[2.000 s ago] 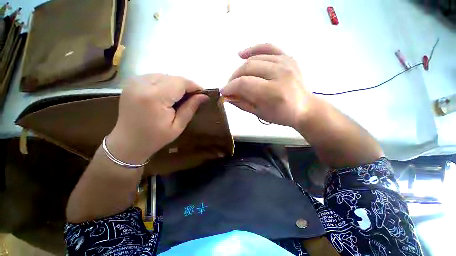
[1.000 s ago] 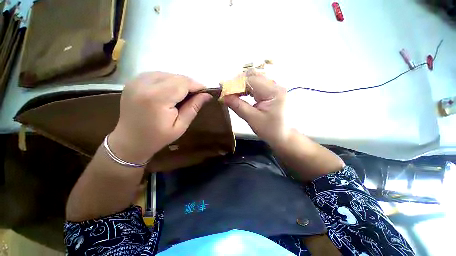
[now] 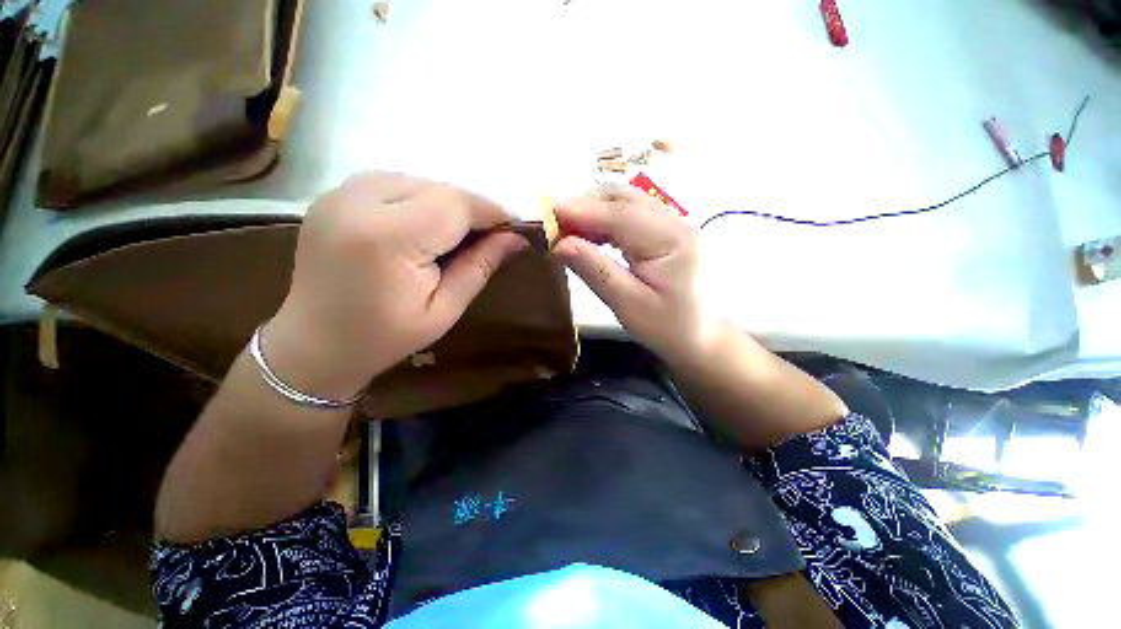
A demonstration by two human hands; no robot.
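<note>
A large brown bag body (image 3: pixel 492 326) lies at the table's front edge, its upper right corner raised between my hands. My left hand (image 3: pixel 393 264) pinches the bag's top edge just left of that corner, thumb in front. My right hand (image 3: pixel 633 252) holds a small tan end tab (image 3: pixel 550 222) at the corner between thumb and fingers. The tab stands upright. The fingers partly hide where tab and bag meet.
A red case (image 3: pixel 658 193) and tan offcuts (image 3: pixel 625 160) lie behind my right hand. A dark cord (image 3: pixel 848 224) runs right to a pinkish tool (image 3: pixel 1002 141). Another red piece (image 3: pixel 833 22) lies at the back. Brown bags (image 3: pixel 160 98) are at left.
My right hand has come left and lower from its raised pose to the corner. The tan tab, broad a second ago, now shows narrow and upright. Offcuts and a red case have come into view.
</note>
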